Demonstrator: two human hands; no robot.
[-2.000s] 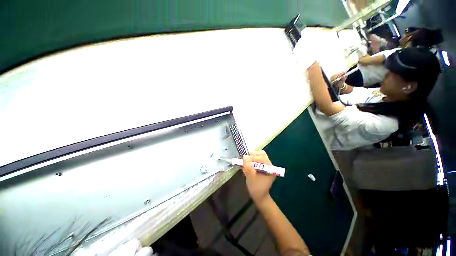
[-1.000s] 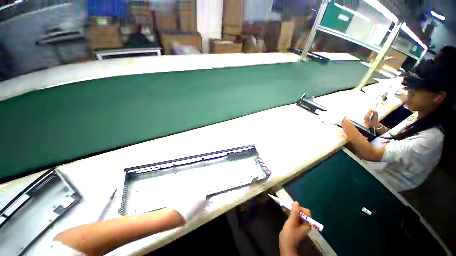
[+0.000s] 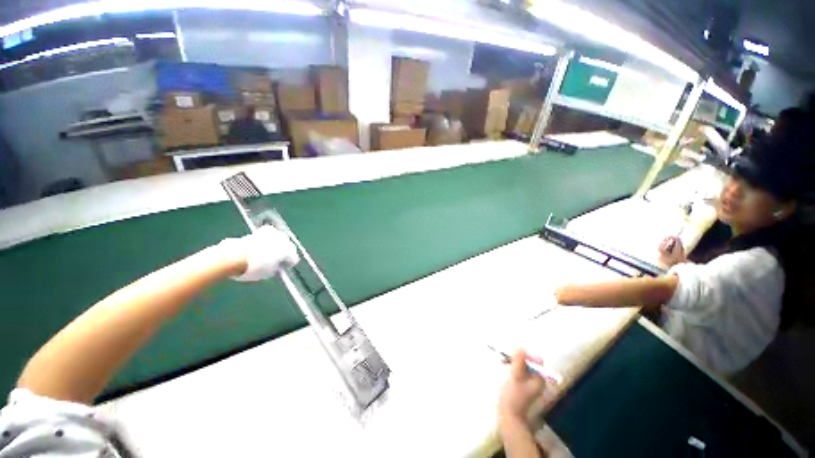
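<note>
My left hand [image 3: 268, 253], in a white glove, grips a long grey metal housing [image 3: 308, 291] near its middle. The housing is tilted lengthwise, its far perforated end over the green belt and its near end over the pale bench. Whether the near end touches the bench cannot be told; it is blurred. My bare right hand [image 3: 521, 389] holds a white paint marker [image 3: 539, 368] above the bench at the lower right, apart from the housing, its tip pointing left.
A green conveyor belt [image 3: 393, 228] runs beyond the pale bench [image 3: 447, 331]. At the right a person [image 3: 728, 295] in white sits with an arm over the bench, beside another dark housing [image 3: 590, 249]. Cartons [image 3: 398, 136] stand in the background.
My left hand has lifted the housing off the bench and swung it out over the belt. My right hand stays low at the right with the marker. The view has tilted up.
</note>
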